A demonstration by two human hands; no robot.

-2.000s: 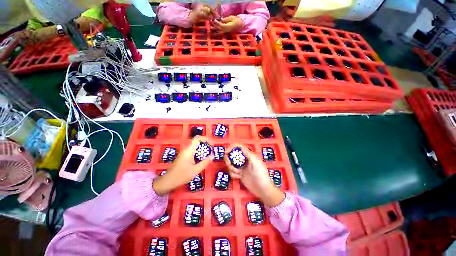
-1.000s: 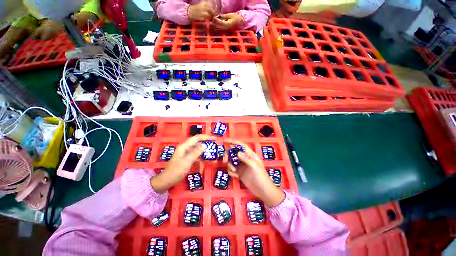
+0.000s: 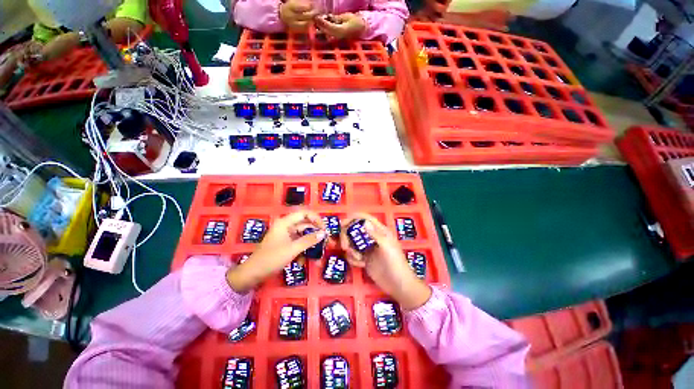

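Observation:
My left hand holds a smartwatch unit above the orange-red compartment tray; its screen looks mostly dark and partly hidden by fingers. My right hand holds a second watch unit with white and coloured marks lit on its screen. The two hands are close together over the tray's second row. Many pockets hold lit watches, such as one lit watch. A few in the back row are dark, such as one dark watch. Forearms hide some pockets.
A white board at the back bears two rows of blue-lit watches. Stacked trays stand back right. A marker pen lies right of the tray. Cables, a white handheld box and a pink fan are left. Another person's hands work opposite.
Both held watches have turned in the fingers. The left one has gone from lit white marks to mostly dark; the right one now shows lines instead of a round white pattern.

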